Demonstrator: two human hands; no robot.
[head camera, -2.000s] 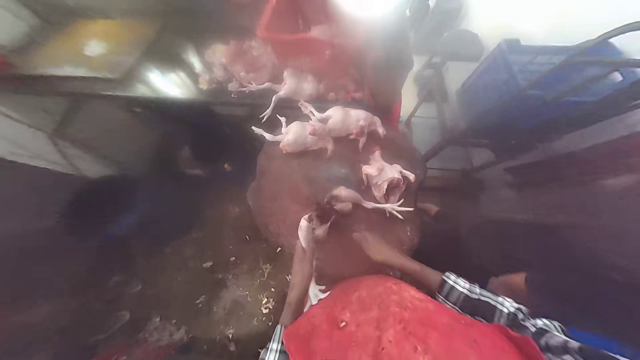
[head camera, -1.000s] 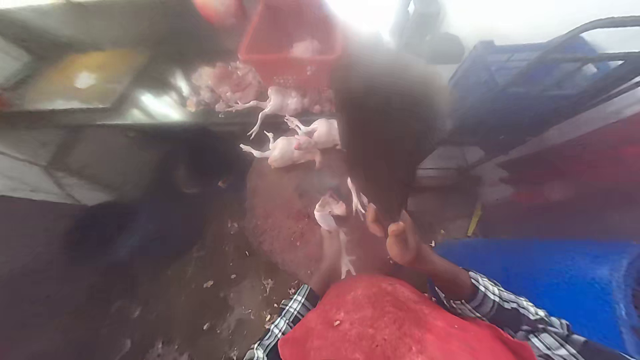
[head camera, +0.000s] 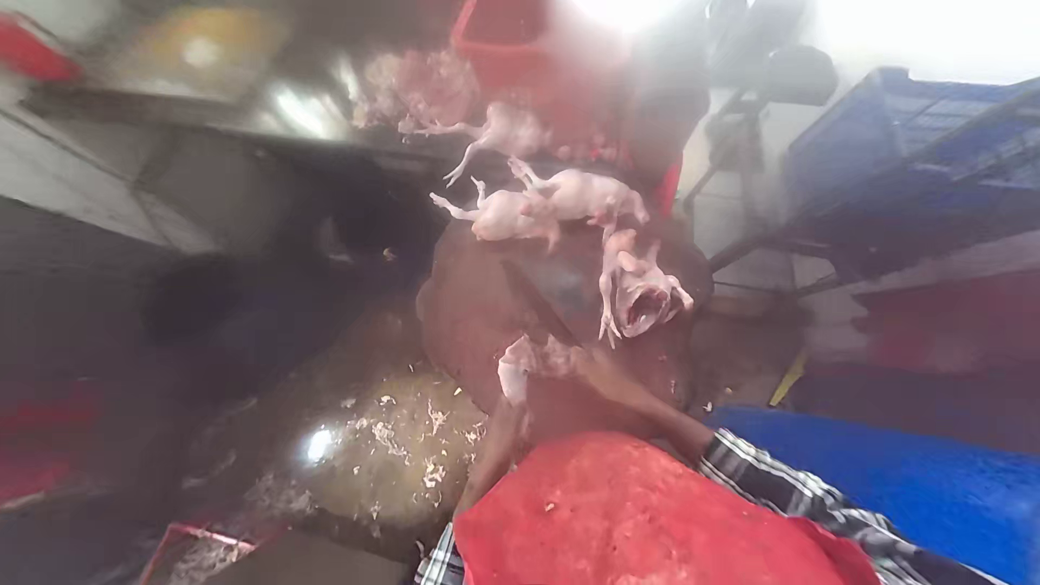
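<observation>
Near the front of the round chopping block, my left hand is closed on a pale piece of plucked chicken. Skin and meat partly cover its fingers. My right hand is just to the right, shut on what looks like a large cleaver; its blurred blade points away over the block. One plucked chicken lies right of the blade with its cut opening towards me. Two more, a left one and a right one, lie touching at the block's far edge.
Another plucked chicken and a heap of pale meat lie on the far counter beside a red plastic crate. A blue crate stands at right, a blue container below it. Scraps litter the wet floor.
One second ago my right hand held the large dark blade raised in front of the camera; now hand and blade are down at the block. My left hand stays near the block's front.
</observation>
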